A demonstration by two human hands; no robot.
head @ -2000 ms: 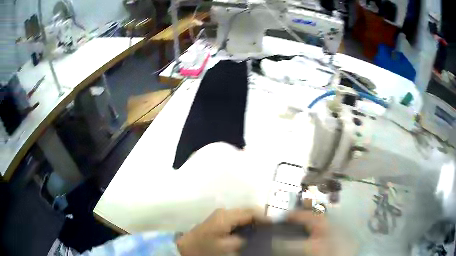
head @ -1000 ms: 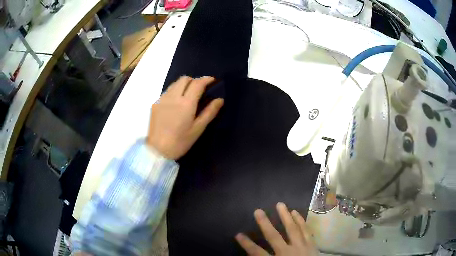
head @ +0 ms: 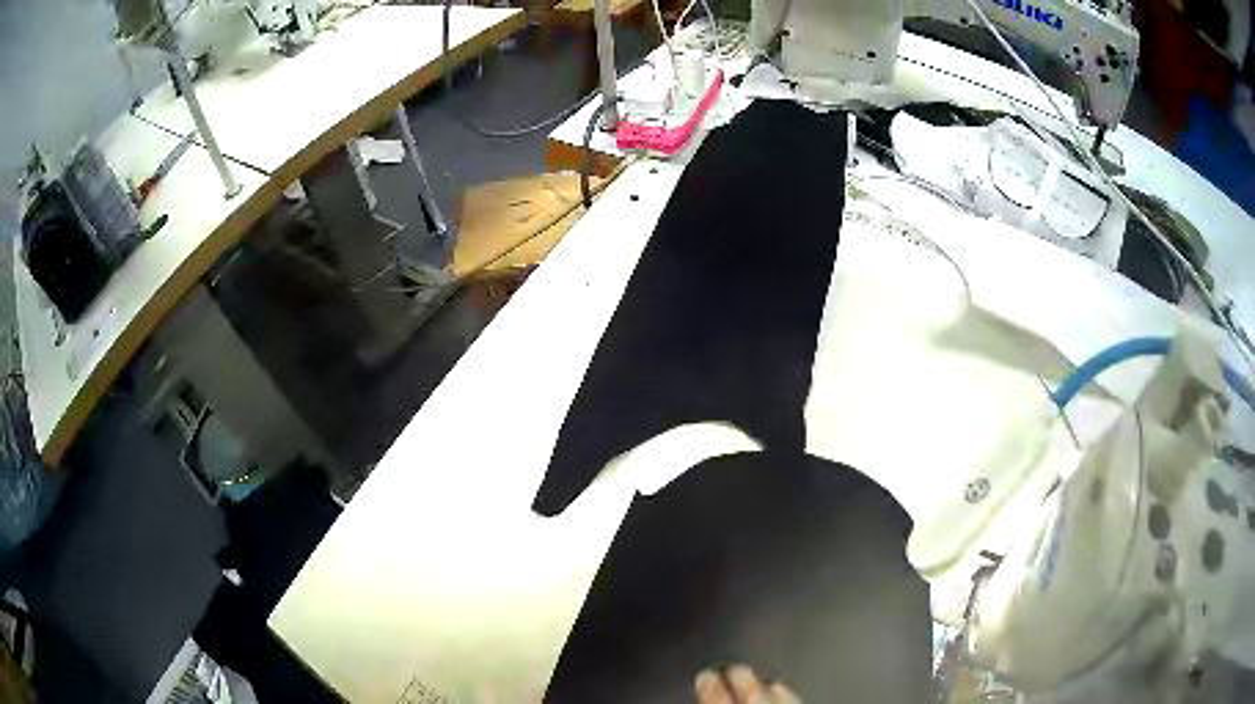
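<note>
A black cut panel (head: 785, 591) lies flat near the bottom of the head view, left of the machine head (head: 1101, 550). Its rounded far edge meets or overlaps the lower right part of a longer black piece (head: 716, 275), which has a curved near edge and a point at its left. Blurred fingertips of one hand (head: 743, 685) show at the bottom edge, over the near panel; the rest is cut off. I cannot tell which hand it is or whether it grips the cloth. The other hand is out of view. Needle area is blurred.
A white paddle (head: 977, 488) with a blue hose (head: 1115, 360) lies between cloth and machine. Another sewing machine (head: 1053, 48) and a pink-and-white tray (head: 674, 124) are at the far end. The white table's left edge borders a dark floor gap; another table (head: 330, 117) stands beyond.
The view has shifted, so cloth and machine appear lower and farther right. Both hands were over the cloth; now only fingertips show. The long piece's curved near edge is now exposed.
</note>
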